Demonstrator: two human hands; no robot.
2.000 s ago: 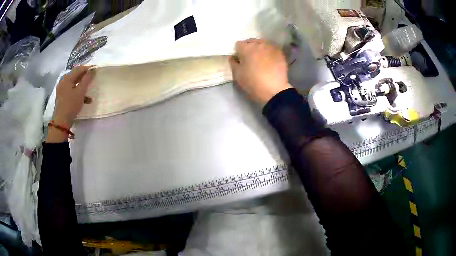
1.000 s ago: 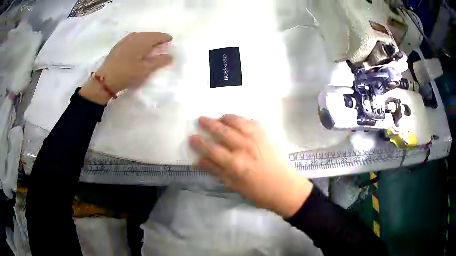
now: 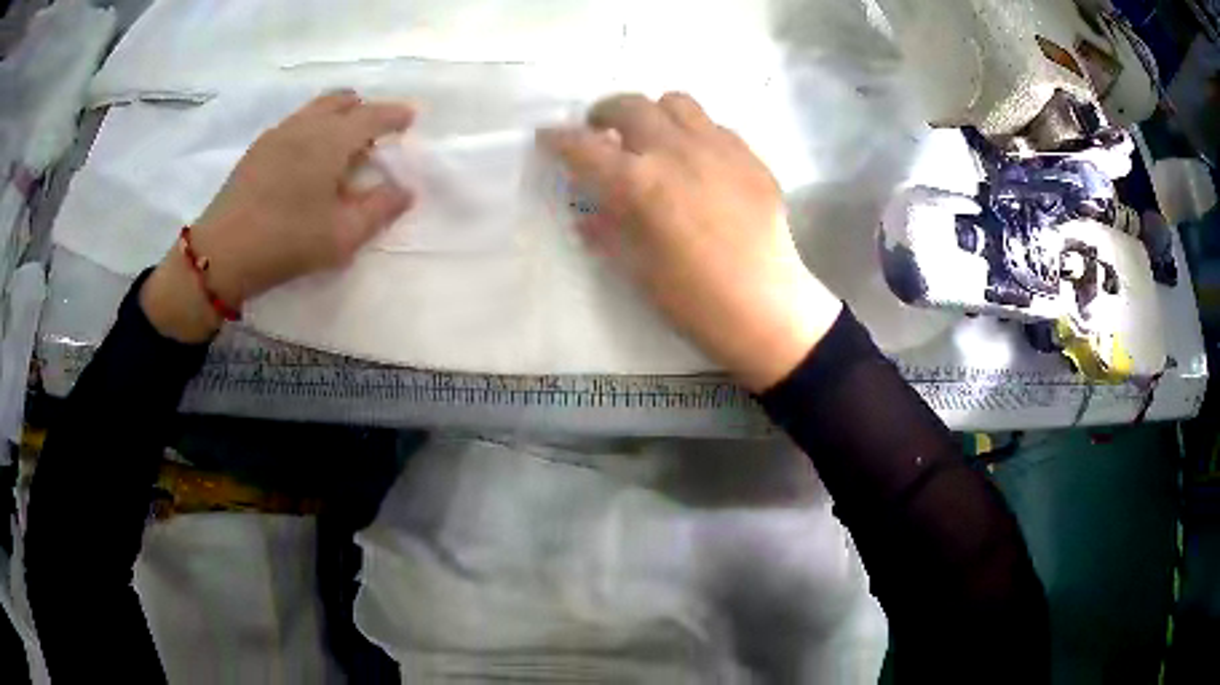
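Note:
A white garment piece (image 3: pixel 468 308) lies spread over the pale machine table, its curved lower edge near the ruler strip. My left hand (image 3: pixel 301 194) is over the cloth at the left, fingers spread and blurred. My right hand (image 3: pixel 682 214) is over the middle of the cloth, fingers apart and blurred; a small dark mark shows by its fingertips. Whether either hand pinches the cloth cannot be told. The black label is not visible.
The sewing machine (image 3: pixel 1030 228) stands at the right, with a yellow piece (image 3: pixel 1097 353) at its front. A measuring strip (image 3: pixel 549 391) runs along the table's front edge. White cloth (image 3: pixel 589 562) lies across my lap. More white cloth (image 3: pixel 40 174) hangs at the far left.
The folded band held earlier is no longer seen. The cloth was spread with its black label showing, and the label is now out of sight. My right hand has moved up over the cloth.

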